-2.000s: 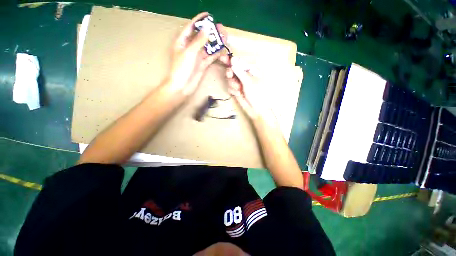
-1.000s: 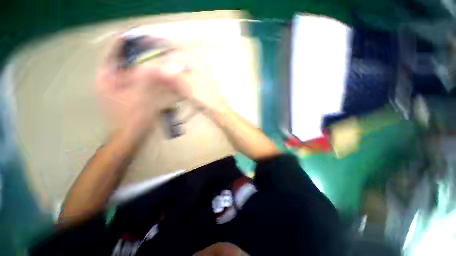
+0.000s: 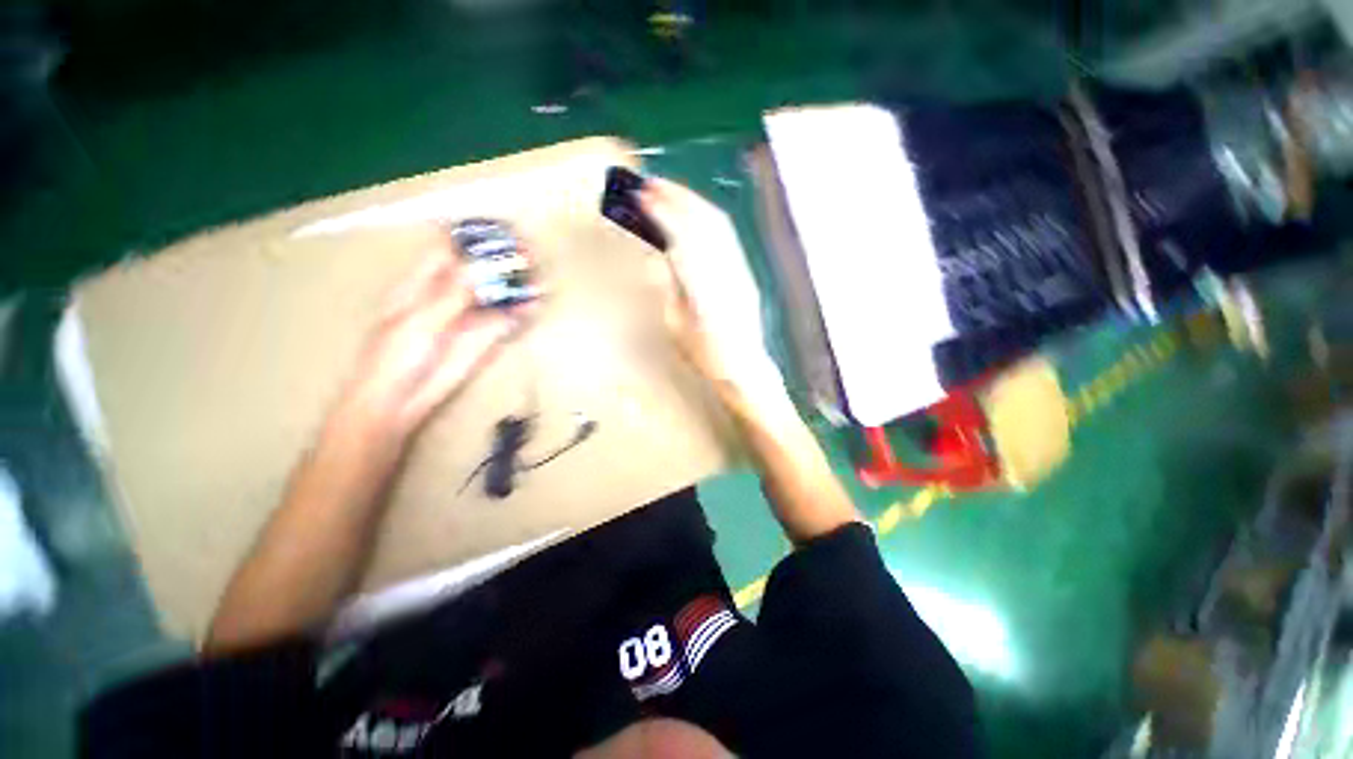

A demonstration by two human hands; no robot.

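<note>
My left hand [image 3: 430, 334] holds the adapter housing with the circuit board [image 3: 493, 264] by its near end, above the cardboard sheet [image 3: 267, 386]. The board side faces up, slightly blurred. My right hand [image 3: 690, 252] holds a plain black case cover [image 3: 634, 206] with no board showing, near the cardboard's far right corner. The two pieces are apart. A dark tied cord bundle [image 3: 509, 454] lies on the cardboard below my hands, with thin lead ends sticking out. Whether its cord joins the housing cannot be seen.
To the right stand stacked trays with rows of black pieces [image 3: 1016, 267] and a white area [image 3: 861, 260] at their near end. Below them is a stool with red legs and a tan seat [image 3: 1028, 424]. A blurred white piece [image 3: 21, 549] lies at the far left.
The view has swung right. My hands, earlier together at the housing, are now apart. The right hand now holds a black cover; the left still holds the housing.
</note>
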